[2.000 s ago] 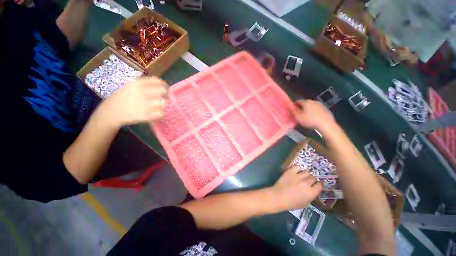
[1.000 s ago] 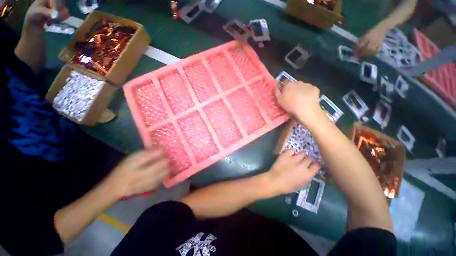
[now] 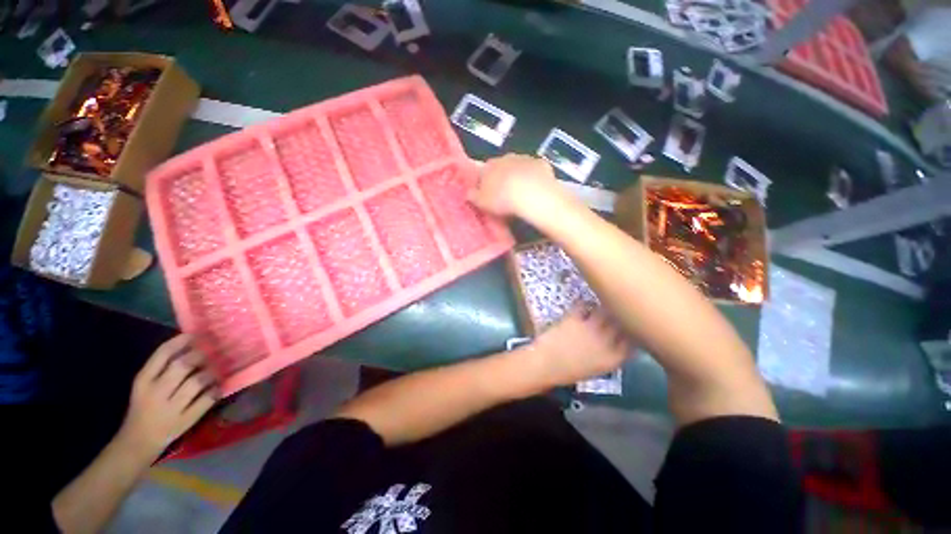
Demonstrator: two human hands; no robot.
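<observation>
A pink tray (image 3: 349, 193) with ten pockets of clear bumpy texture is tilted above the bench. My right hand (image 3: 511, 186) grips its right edge. Another person's hand (image 3: 167, 391) is at its lower-left corner. My left hand (image 3: 584, 342) has curled fingers at the edge of a small box of white rings (image 3: 550, 276); whether it holds anything is hidden. A windowed frame (image 3: 601, 382) lies just below my left hand, partly covered.
A box of copper-orange flex parts (image 3: 704, 235) stands right of my forearm, with a pale sheet (image 3: 796, 332) beyond. Another flex box (image 3: 110, 115) and ring box (image 3: 73, 229) stand at left. Frames (image 3: 485, 118) lie scattered behind. Another pink tray (image 3: 834, 63) is at upper right.
The tray has moved left in view, with my right hand still on its edge. The other person's hand has come to the tray's lower-left corner. The view has shifted, and the flex box shows more fully.
</observation>
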